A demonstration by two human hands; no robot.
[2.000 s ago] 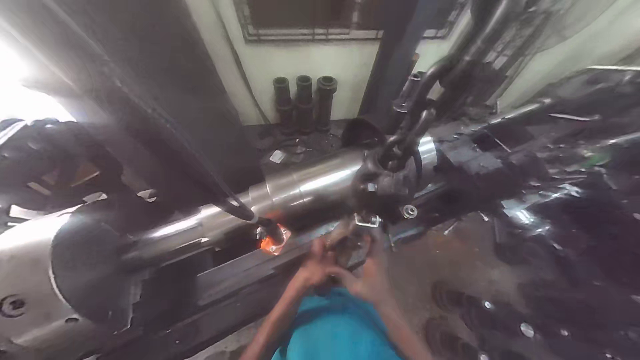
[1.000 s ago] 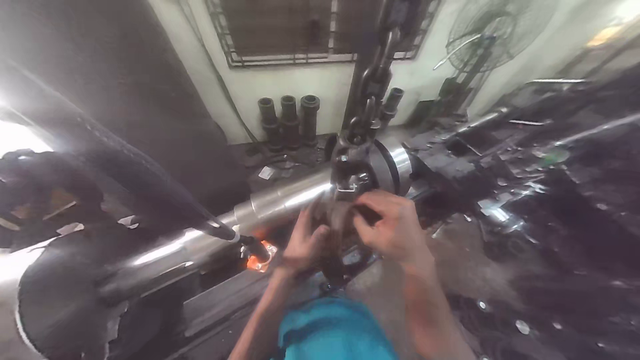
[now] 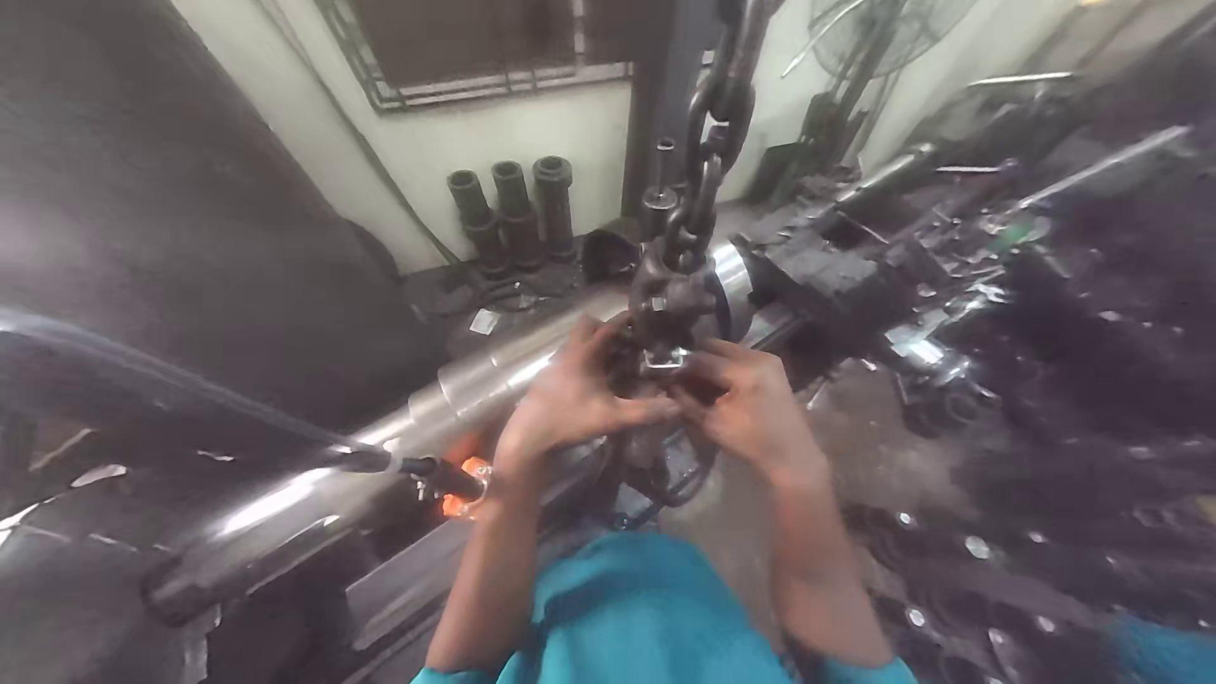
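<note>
A thick steel chain [image 3: 703, 180] hangs down to a dark metal hook or shackle fitting [image 3: 670, 304] at the long, shiny stepped steel shaft [image 3: 484, 380]. My left hand [image 3: 570, 394] is on the left side of the fitting, fingers curled behind its dark lower part and thumb pointing right. From the right, my right hand [image 3: 746, 394] touches the same part with bent fingers; blur hides its exact grip. A small bright metal piece [image 3: 665, 359] shows between the hands. Below them hangs a dark loop [image 3: 679, 480], partly hidden.
A hose with a dark nozzle [image 3: 442, 475] reaches in from the left beside a glowing orange spot [image 3: 465, 489]. Several dark metal tubes [image 3: 513, 214] stand by the wall. A fan [image 3: 888, 33] is at the back right. Machine parts and metal pieces [image 3: 950, 342] lie at right.
Both hands were low in front of the shaft two seconds ago; they are now up at the fitting below the chain. The view has shifted.
</note>
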